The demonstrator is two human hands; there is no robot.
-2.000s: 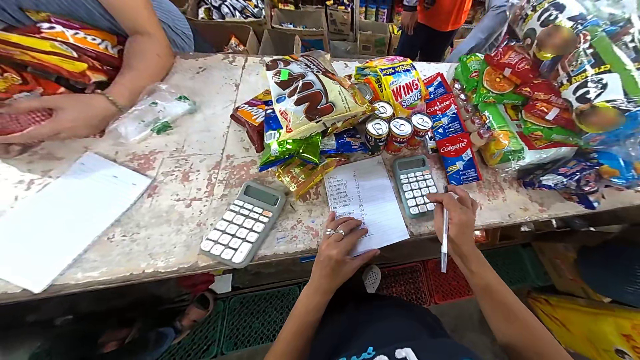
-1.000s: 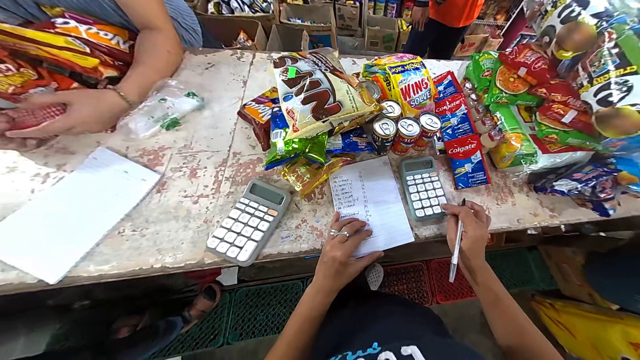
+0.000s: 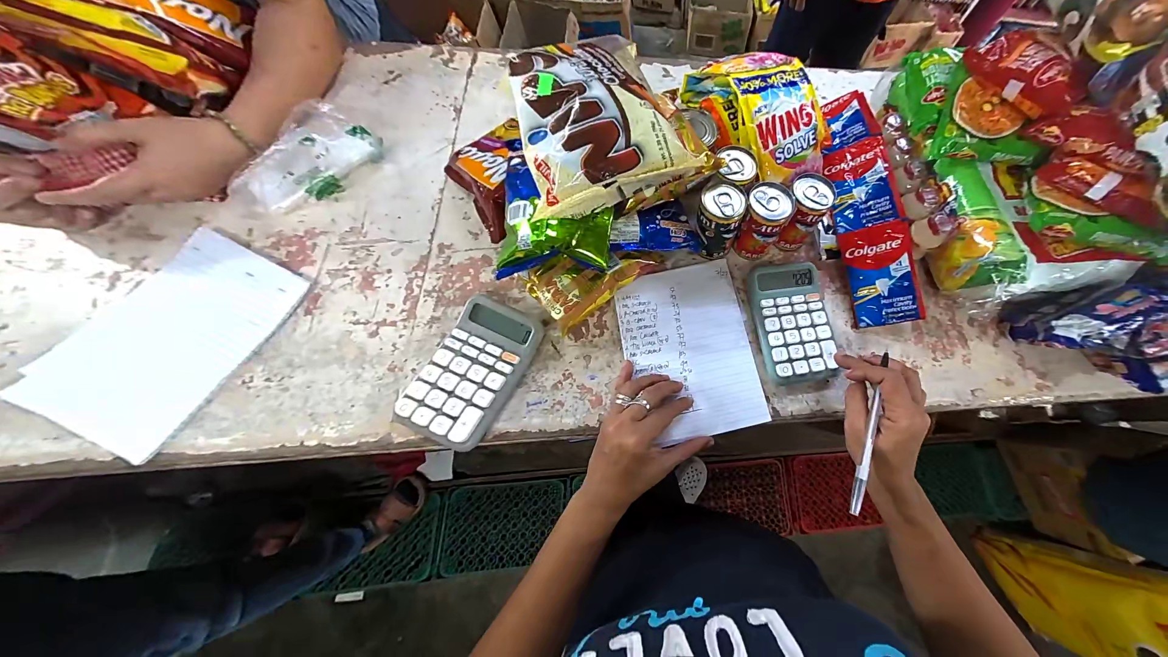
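Observation:
My left hand [image 3: 643, 429] rests with its fingers on the lower part of a lined sheet of paper [image 3: 721, 365] that bears a handwritten list. A white pen [image 3: 870, 438] is held in my right hand [image 3: 885, 411], and a fingertip of that hand touches or nearly touches the lower right keys of a grey calculator [image 3: 792, 322] beside the sheet. A second grey calculator [image 3: 470, 372] lies tilted, left of the sheet. Behind the sheet stand several drink cans [image 3: 769, 208], next to snack packs [image 3: 602, 128] and a Wings Solve detergent pack [image 3: 778, 119]. Colgate boxes [image 3: 883, 274] lie right of the near calculator.
At the left, another person's hands [image 3: 128, 169] rest near red snack packs [image 3: 119, 55] and a clear plastic bag [image 3: 306, 160]. White sheets [image 3: 160, 342] lie at the front left. Green and red packs [image 3: 1013, 164] crowd the right. Plastic crates [image 3: 502, 525] are below the worn counter [image 3: 365, 274].
My right hand's index finger has come to the calculator's lower right keys; the pen stays in that hand. My left hand stays on the sheet.

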